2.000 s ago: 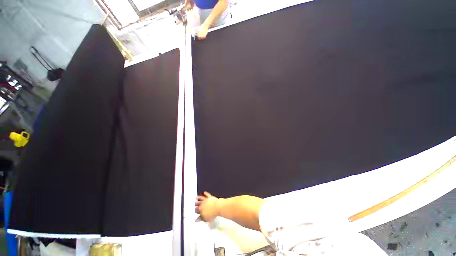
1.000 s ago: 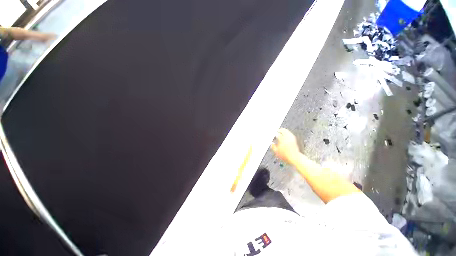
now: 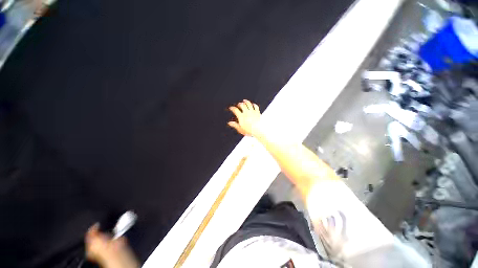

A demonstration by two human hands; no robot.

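Black fabric [image 3: 141, 104] lies over most of the table, largely smooth, with faint wrinkles at the lower left. My right hand [image 3: 245, 118] rests on its near edge, fingers spread, with nothing seen in it. My left hand [image 3: 107, 246] is low at the left over the fabric, blurred and partly cut off by the picture's bottom edge. A small whitish object [image 3: 125, 224] shows right beside its fingers, blurred; I cannot tell what it is or whether it is held.
The white table border [image 3: 314, 84] runs diagonally beside the cloth, with a yellow-brown streak. Pale scraps [image 3: 401, 118] lie on the grey floor [image 3: 361, 144] near a blue bin [image 3: 445, 47]. Part of a person shows blurred at the top left.
My right hand has moved from over the floor beside the table onto the fabric edge. My left hand and the whitish object have come into view. The view has shifted along the table.
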